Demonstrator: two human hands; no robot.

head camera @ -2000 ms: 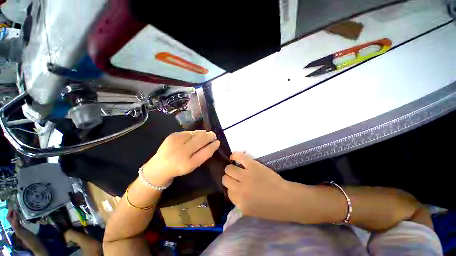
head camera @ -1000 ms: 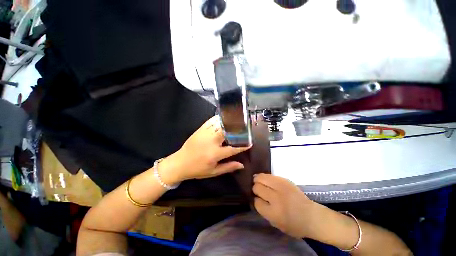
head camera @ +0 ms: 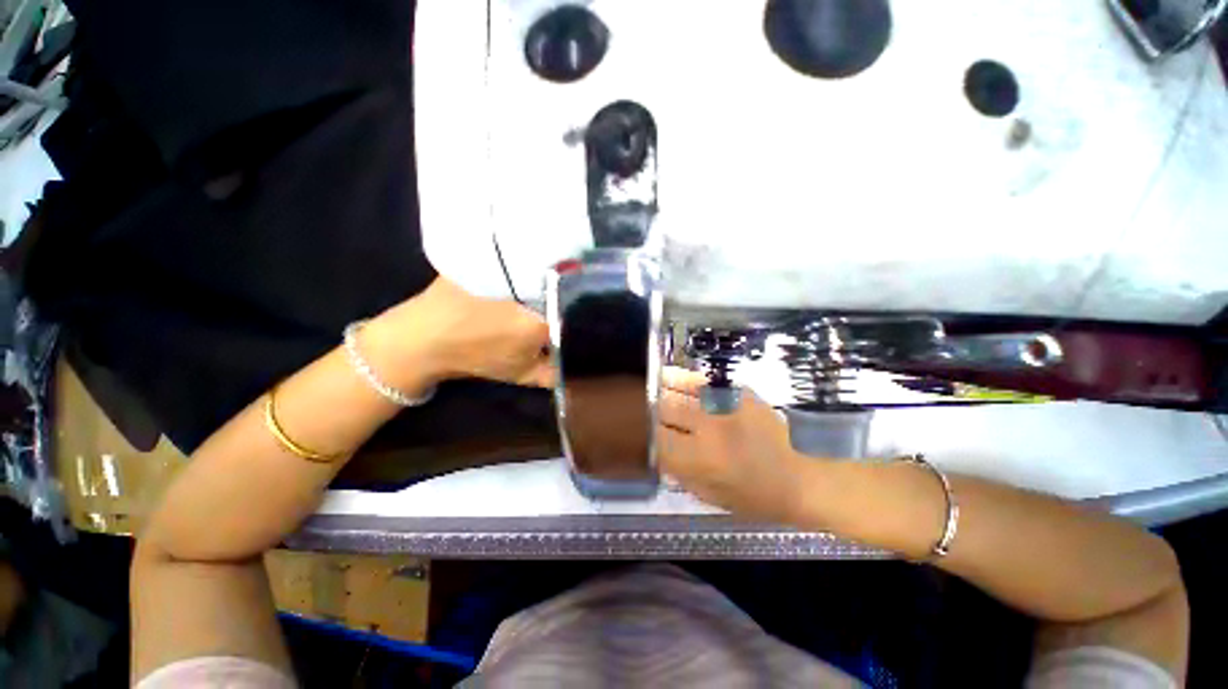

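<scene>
The white sewing machine head fills the top centre and right. Its shiny metal take-up lever guard hangs in front and hides the needle area and the fingertips of both hands. The large black garment piece lies left of the head. My left hand is on the cloth just left of the guard, fingers bent. My right hand is just right of the guard, under the tension assembly. A brown strip shows through the guard's loop. What the fingertips grip is hidden.
The dark red case is at the right of the head. Part of the yellow snips shows below it. The tape measure runs along the table's front edge. Tan cardboard is at the left, with more below the table edge.
The view has shifted, so the machine head looks larger. Both hands have moved up close to the needle area, either side of the guard. The cloth no longer hangs over the front edge between them.
</scene>
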